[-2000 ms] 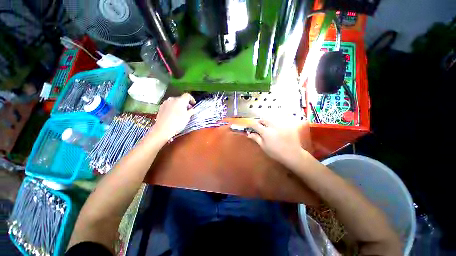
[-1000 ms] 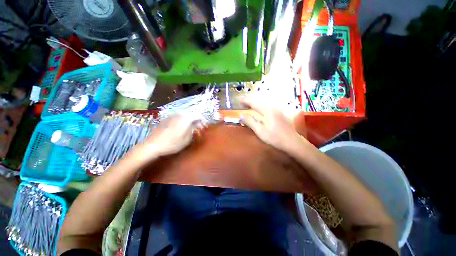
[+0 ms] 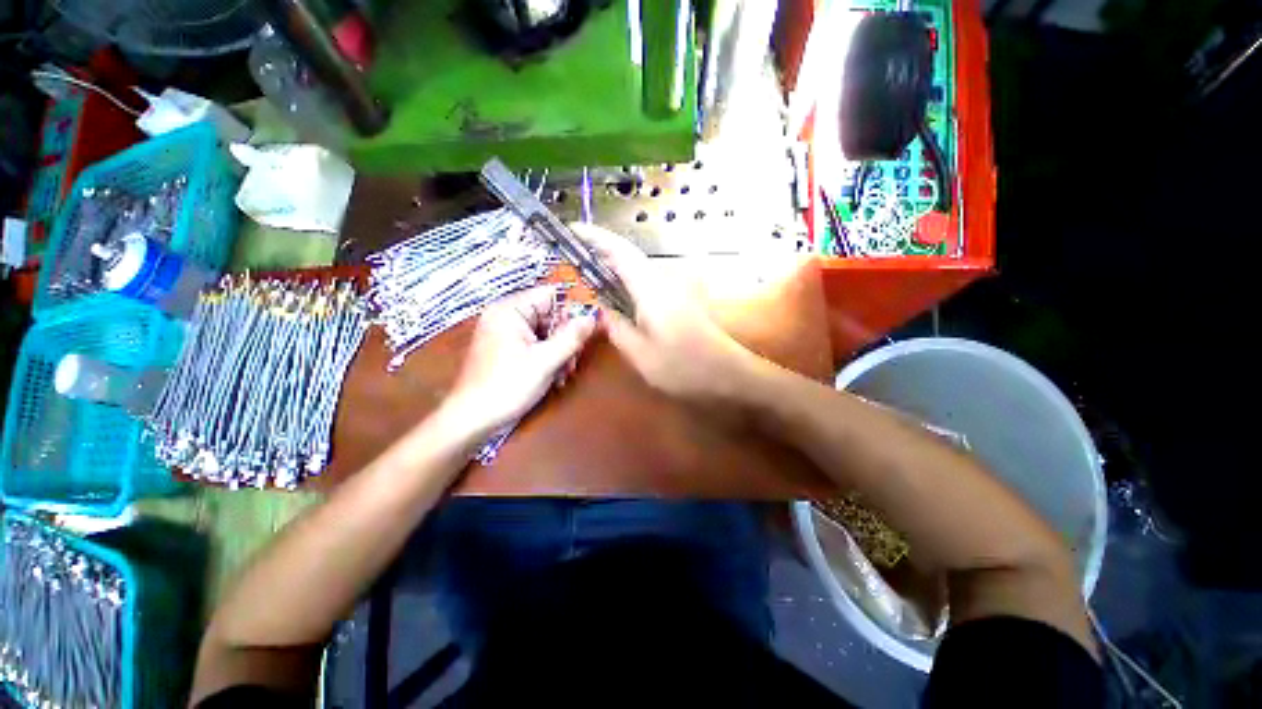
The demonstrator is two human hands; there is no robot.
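My right hand [image 3: 657, 319] holds a flat grey metal bar [image 3: 533, 215], tilted up to the left above the reddish-brown board [image 3: 637, 429]. My left hand [image 3: 509, 357] is at the bar's lower end, its fingers closed on cables [image 3: 491, 446] whose ends stick out below the hand. What the fingertips do at the bar is too small to tell. The smaller whitish cable pile [image 3: 450, 274] lies just left of the bar, by the press plate. The larger grey cable pile [image 3: 256, 374] with gold ends lies further left.
The green press [image 3: 526, 118] stands behind the perforated plate [image 3: 678, 194]. The black lamp head [image 3: 886, 86] and red-orange parts box [image 3: 976, 166] are at the right, above the bucket [image 3: 1031, 381]. Turquoise baskets [image 3: 69, 326] line the left, with bottles [image 3: 152, 274]. White block-like item [image 3: 294, 187] behind the piles.
The right hand has lifted the bar off the board's back edge and tilted it. The left hand has moved from the smaller pile to the bar with cables. The view has shifted.
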